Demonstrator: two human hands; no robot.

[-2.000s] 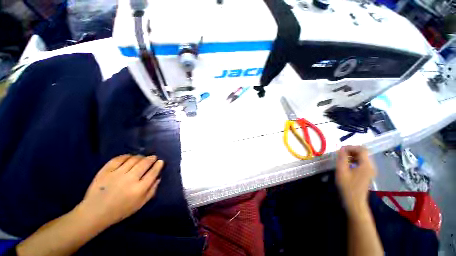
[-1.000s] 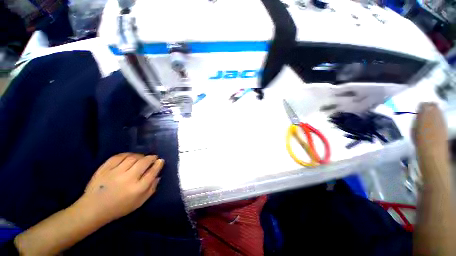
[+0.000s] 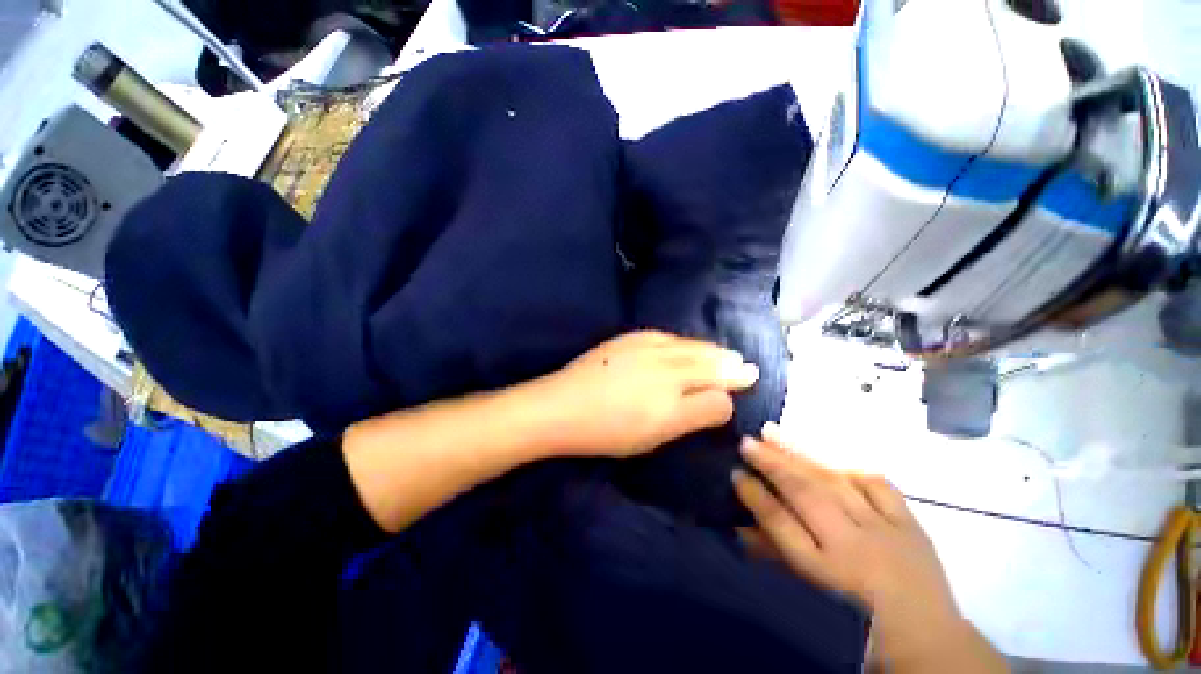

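Observation:
Dark navy cloth (image 3: 461, 224) lies in large folds left of the white sewing machine head (image 3: 975, 171), and its creased right edge reaches beside the presser foot area (image 3: 863, 323). My left hand (image 3: 645, 395) lies palm down on the cloth, its fingertips near this edge. My right hand (image 3: 850, 527) is at the same edge just below, fingertips on the cloth and the edge between thumb and fingers. The needle tip cannot be made out. Yellow-handled scissors (image 3: 1166, 593) are cut off at the right rim.
A grey block (image 3: 961, 399) sits right of the foot. A loose dark thread (image 3: 1040, 518) crosses the table. At the left are a white box with a round fan grille (image 3: 59, 191), blue crates (image 3: 145, 461) and a clear plastic bag (image 3: 79, 579).
The view has swung left. My right hand has come from the table's far right to the cloth edge beside my left hand. My left hand has moved closer to the foot.

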